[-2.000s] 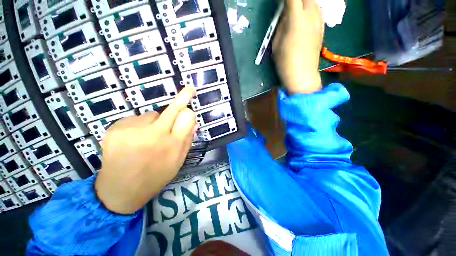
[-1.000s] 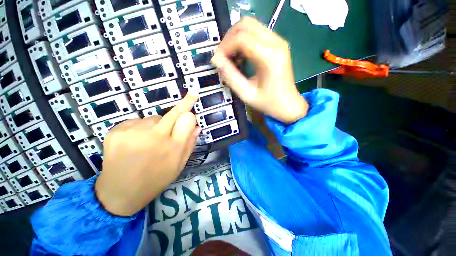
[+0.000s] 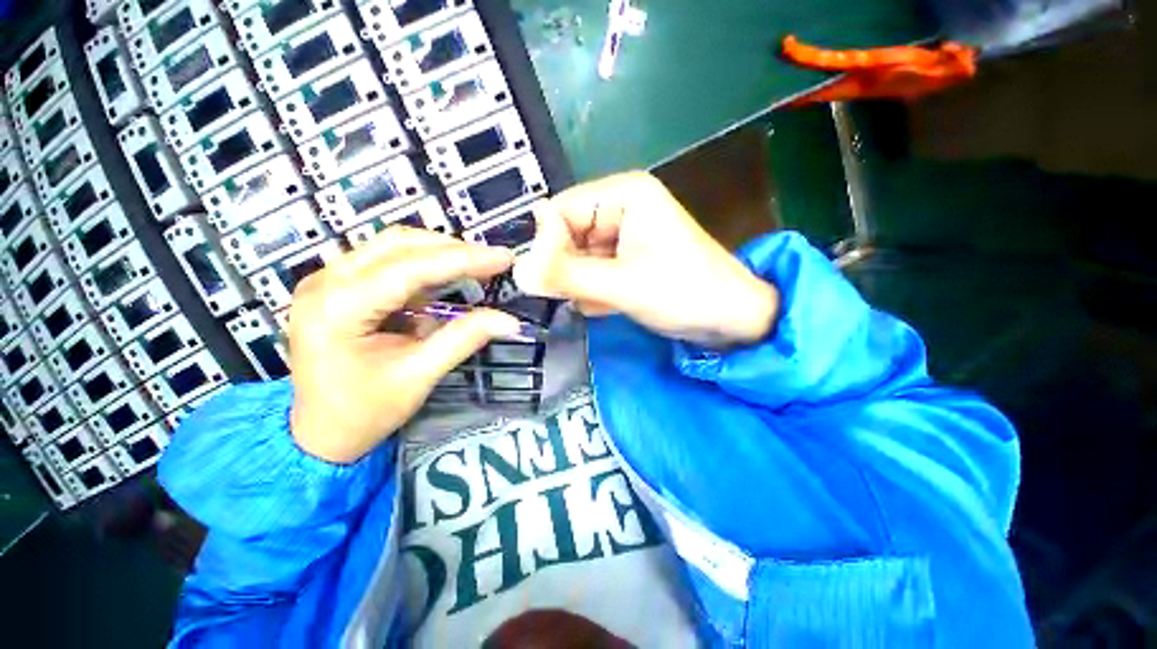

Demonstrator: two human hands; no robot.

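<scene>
A clear sheet with black rectangular outlines (image 3: 513, 370) hangs below my hands, in front of the printed shirt. My left hand (image 3: 387, 336) holds it between thumb and fingers. My right hand (image 3: 634, 260) has its thumb and fingertips pinched together at the sheet's upper edge; whether a piece is between them is hidden. White display panels (image 3: 483, 146) with dark windows lie in columns in the black tray (image 3: 536, 108), just beyond my hands. My hands cover the tray's near right corner.
Orange-handled tool (image 3: 882, 64) lies at the green bench's (image 3: 711, 57) edge, upper right. A small shiny pale piece (image 3: 617, 36) lies on the bench right of the tray. A clear bag (image 3: 1028, 23) is at the top right. A metal leg (image 3: 853, 178) stands below the bench edge.
My left hand has lifted off the panels and brought the black-outlined sheet up into view. My right hand has moved down to meet it. The view has shifted, so the white wipe is out of frame.
</scene>
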